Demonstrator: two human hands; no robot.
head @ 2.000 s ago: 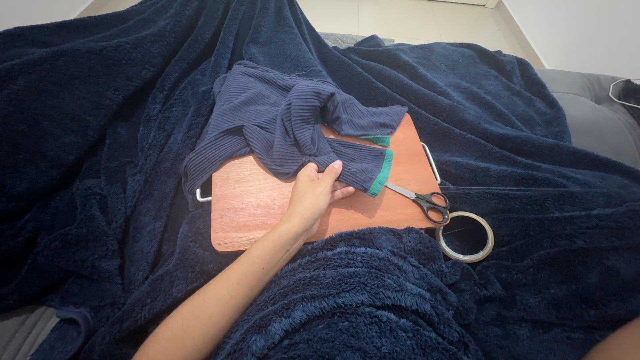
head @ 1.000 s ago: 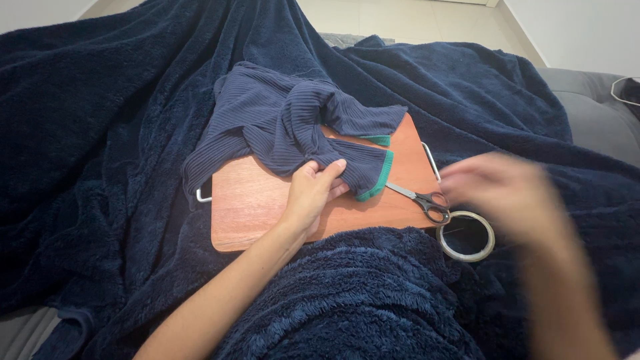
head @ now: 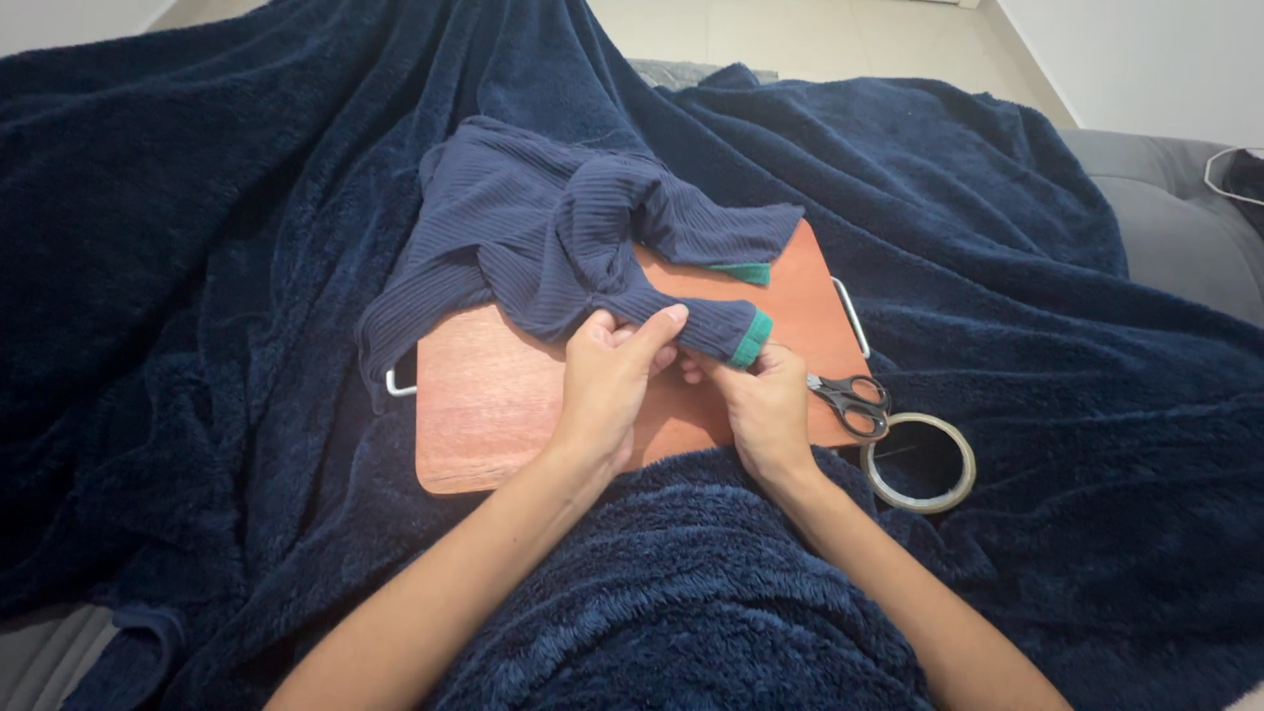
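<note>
A navy ribbed knit garment [head: 513, 217] with green-edged ends lies bunched on a wooden board [head: 484, 405] with metal side handles. My left hand [head: 617, 365] pinches the lower edge of its nearer tube-like part between thumb and fingers. At the green edge [head: 752, 339] of that same part is my right hand [head: 765, 395], its thumb and fingers closed on the cloth from below; some fingertips are hidden under it. Scissors with black handles [head: 857, 403] lie on the board just right of my right hand, their blades mostly hidden behind it.
A roll of tape [head: 920, 462] rests beside the board's near right corner, touching the scissors' end. A dark blue plush blanket [head: 1017, 395] spreads under and around the board and over my lap. Grey upholstery [head: 1165, 217] shows at the right, with a thin pale cord near the edge.
My right hand has come in from the right, where it was a blur beyond the scissors, and taken hold of the garment's green end. My left hand keeps its hold.
</note>
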